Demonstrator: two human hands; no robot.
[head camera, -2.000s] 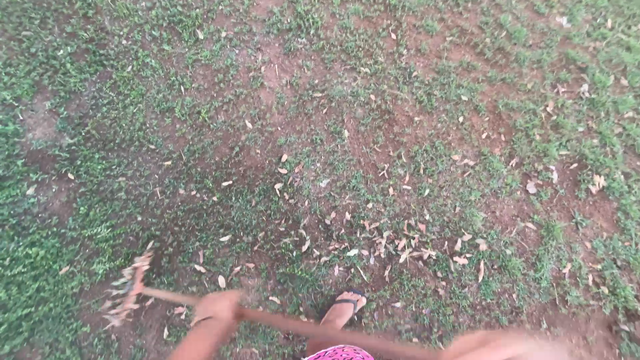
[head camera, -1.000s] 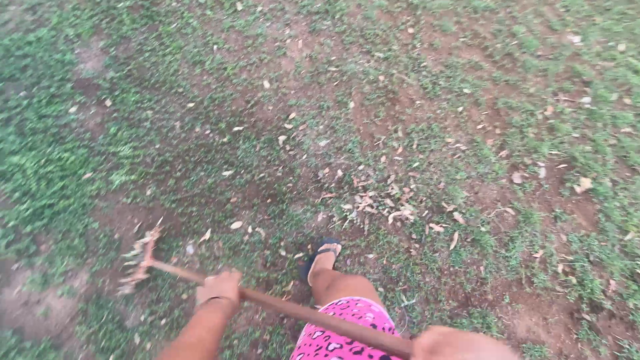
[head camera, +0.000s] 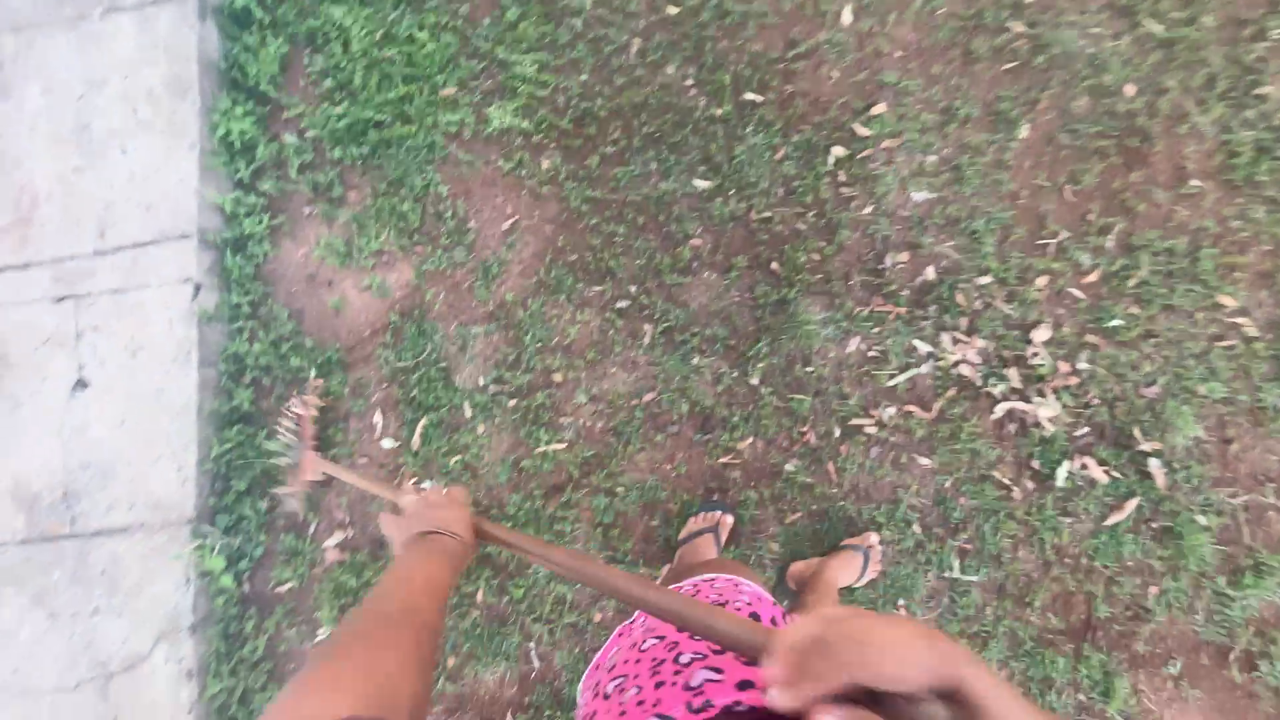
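A garden rake's wooden handle (head camera: 600, 575) runs slantwise across the lower view, in front of pink patterned shorts (head camera: 680, 660). My left hand (head camera: 432, 518) grips the handle not far above the rake head (head camera: 304, 445). Dry leaves are caught on the head, which is at the grass by the paving; its tines are blurred. My right hand (head camera: 860, 655) is closed round the upper part of the handle at the lower right, near my body. The handle's far end is hidden.
Concrete paving (head camera: 100, 400) borders the grass on the left. Fallen dry leaves (head camera: 1035, 410) lie thickest at the right. My feet in flip-flops (head camera: 705, 535) stand on patchy grass with bare soil (head camera: 340, 285).
The view has shifted left, and the concrete paving now shows. Both feet are visible, where one was before. My hands still hold the rake, its head now beside the paving's edge.
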